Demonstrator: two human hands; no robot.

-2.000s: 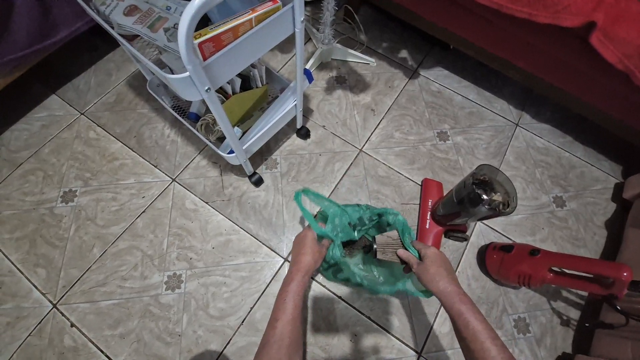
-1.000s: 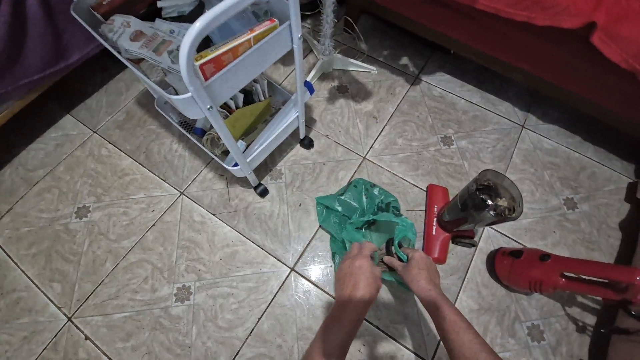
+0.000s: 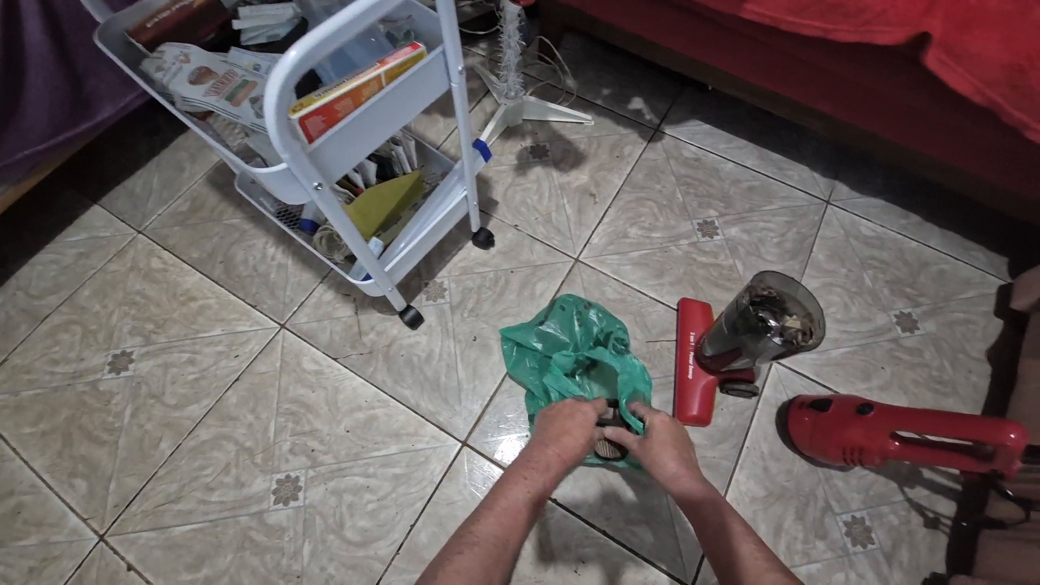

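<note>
A crumpled green plastic bag (image 3: 573,345) lies on the tiled floor in front of me. At its near edge, my left hand (image 3: 569,431) and my right hand (image 3: 660,443) both grip a small dark part with a pleated face, apparently a vacuum filter (image 3: 609,447). Some of the bag's edge is at my right fingers. Right of the bag, a red vacuum floor head (image 3: 693,366) touches a clear dust cup (image 3: 756,325) that leans over it with grey debris inside. Farther right lies the red vacuum body (image 3: 902,431) with its handle.
A white rolling cart (image 3: 378,106) with packets, boxes and papers stands at the upper left. Behind it is a white stand base (image 3: 520,110) with splayed legs. Red fabric (image 3: 853,49) hangs at the upper right, purple fabric (image 3: 61,81) at the upper left.
Two seconds ago my hands held the bag apart by its rim. They have since come together at its near side around the dark part, and the bag has slumped.
</note>
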